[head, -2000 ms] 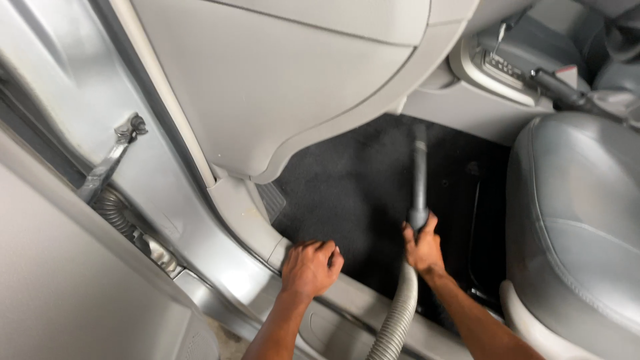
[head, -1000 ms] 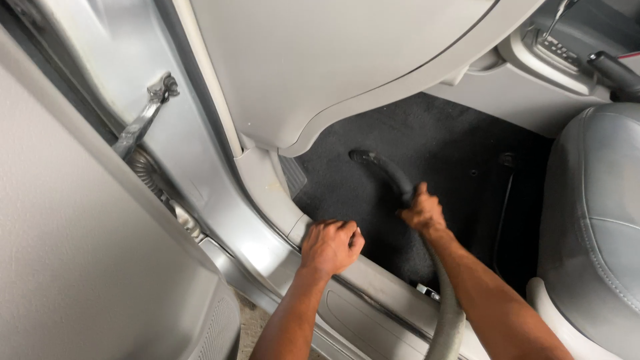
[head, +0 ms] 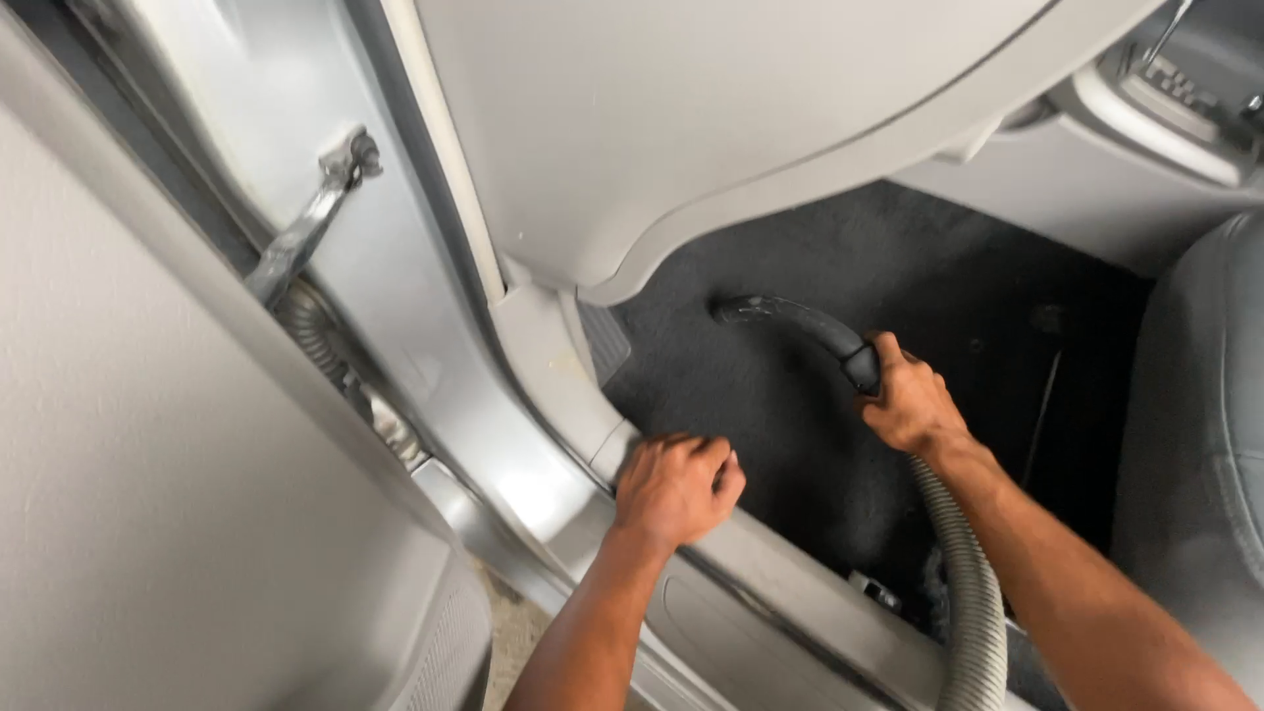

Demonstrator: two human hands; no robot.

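Observation:
My right hand [head: 910, 395] grips the black curved wand [head: 805, 328] of a vacuum cleaner at its cuff. The wand's tip touches the dark floor carpet [head: 780, 434] of a car's footwell, left of that hand. From beneath the hand a ribbed grey vacuum hose [head: 963, 592] runs down over the door sill and out of view. My left hand [head: 679, 486] rests on the inner edge of the grey sill trim [head: 780, 583], fingers curled over it, with no object visible in it; its palm is hidden.
An opened car door [head: 197, 444] fills the left side, joined to the silver frame by a door check strap [head: 311, 227]. The grey lower dashboard panel [head: 691, 109] overhangs the footwell. At right are a grey seat [head: 1185, 395] and the gear selector console [head: 1165, 118].
The wand's tip has swung from pointing toward the far side of the footwell to its left part. My left hand stays on the sill, and my right hand keeps its grip.

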